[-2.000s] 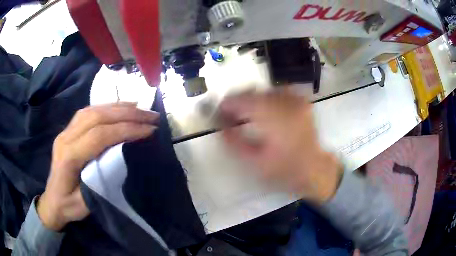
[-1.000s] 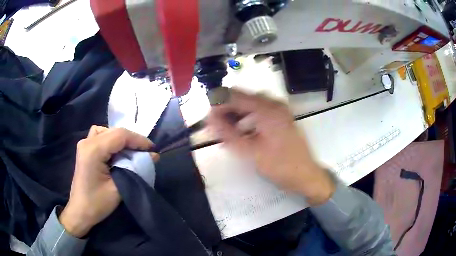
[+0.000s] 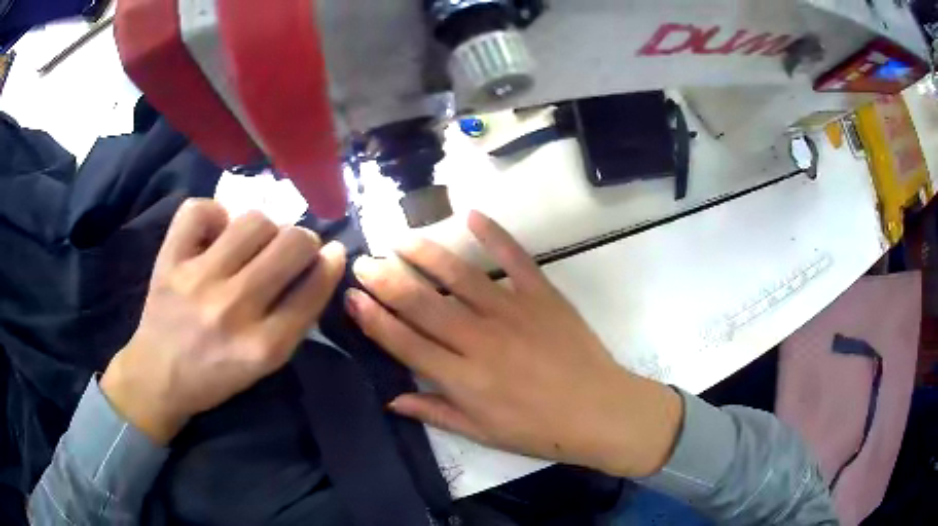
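The dark garment panel (image 3: 355,431) lies under both hands and is bunched at the left. My left hand (image 3: 231,303) has curled fingers pinching the dark cloth just in front of the needle area. My right hand (image 3: 494,344) lies flat, palm down, fingers spread, its fingertips on the cloth edge beside my left fingertips. The white sewing machine head (image 3: 597,46) with red lettering is above. Its red front piece (image 3: 283,103) hides the presser foot and needle. The small brown-grey block (image 3: 426,205) is just beyond my right fingertips.
A black box-like item (image 3: 624,139) with a strap-like piece lies under the machine arm. A dark seam line crosses the white table (image 3: 658,298). At right are a yellow packet (image 3: 893,154) and a pink surface (image 3: 813,385) bearing a black strip. A ridged knob (image 3: 494,67) sits on the head.
My left hand has moved up towards the needle with the cloth. My right hand, blurred before, now lies flat on the cloth edge. The pale strip near my left hand is no longer visible.
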